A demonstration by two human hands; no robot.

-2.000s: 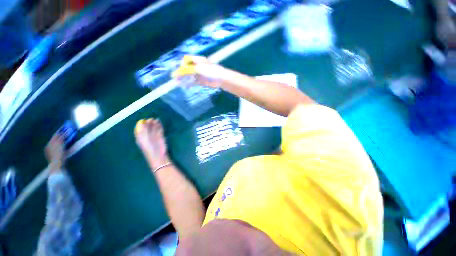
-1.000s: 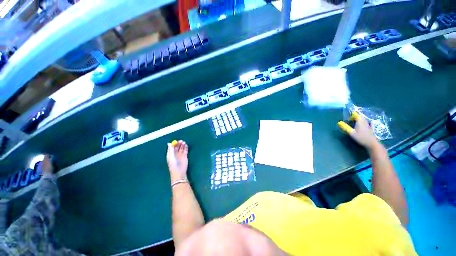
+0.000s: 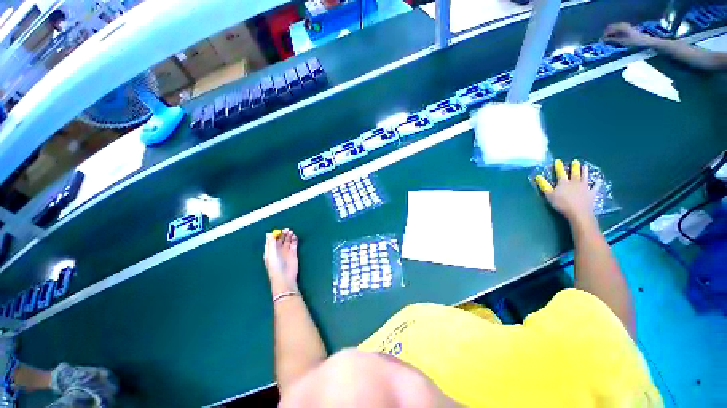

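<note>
My right hand (image 3: 571,191), with yellow finger cots, lies palm down with fingers spread on a crinkled clear bag (image 3: 599,190); whether it grips the bag I cannot tell. My left hand (image 3: 281,256) rests on the green surface, empty, with a yellow cot on a fingertip. Between my hands lie a clear sheet with rows of white pieces (image 3: 356,197) near the pale strip, a crinkled clear sheet of white pieces (image 3: 367,268) nearer my body, and a white paper sheet (image 3: 449,229).
A stack of clear packs (image 3: 510,135) stands beyond the paper. Electronic units (image 3: 379,140) line the belt (image 3: 255,179) past the pale strip; one sits apart at left (image 3: 186,228). Another person's hand (image 3: 624,33) reaches in top right; a patterned sleeve (image 3: 84,386) shows bottom left.
My right hand has swung right from near the units and settled over the clear bag. My left hand has let its palm rest farther right. The other person's hand at left has moved down.
</note>
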